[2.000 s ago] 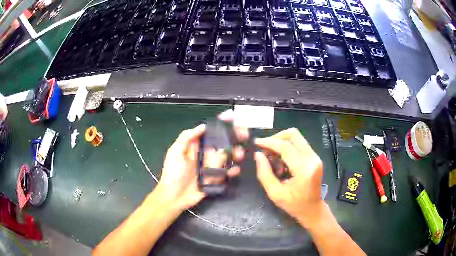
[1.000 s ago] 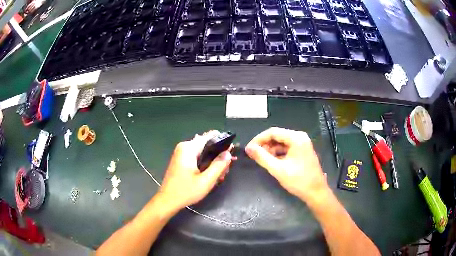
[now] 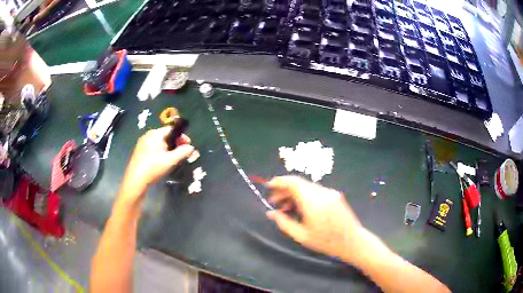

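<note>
My left hand (image 3: 153, 155) is at the left, curled around a dark device housing (image 3: 176, 133) seen nearly edge-on, close to the orange-gold spool (image 3: 170, 114). Its fingers hide part of the housing. My right hand (image 3: 312, 209) is right of centre, blurred, with curled fingers and a thin red part (image 3: 260, 179) at its fingertips. A pale cord (image 3: 229, 150) runs from a small round metal piece (image 3: 206, 89) to these fingertips. A pile of small white parts (image 3: 309, 159) lies behind my right hand. More white bits (image 3: 196, 180) lie beside my left hand.
Black blister trays (image 3: 367, 43) stand behind the mat. A white card (image 3: 355, 124) lies at its rear edge. Right are a clear piece (image 3: 412, 213), black packet (image 3: 442, 212), red-handled tool (image 3: 471, 196), tub (image 3: 507, 178) and green screwdriver (image 3: 507, 257). A blue-red box (image 3: 117, 74) is left.
The view has shifted left. My left hand has moved the housing left, towards the spool, away from my right hand. The white pile and clear piece are now exposed; red shows at my right fingertips.
</note>
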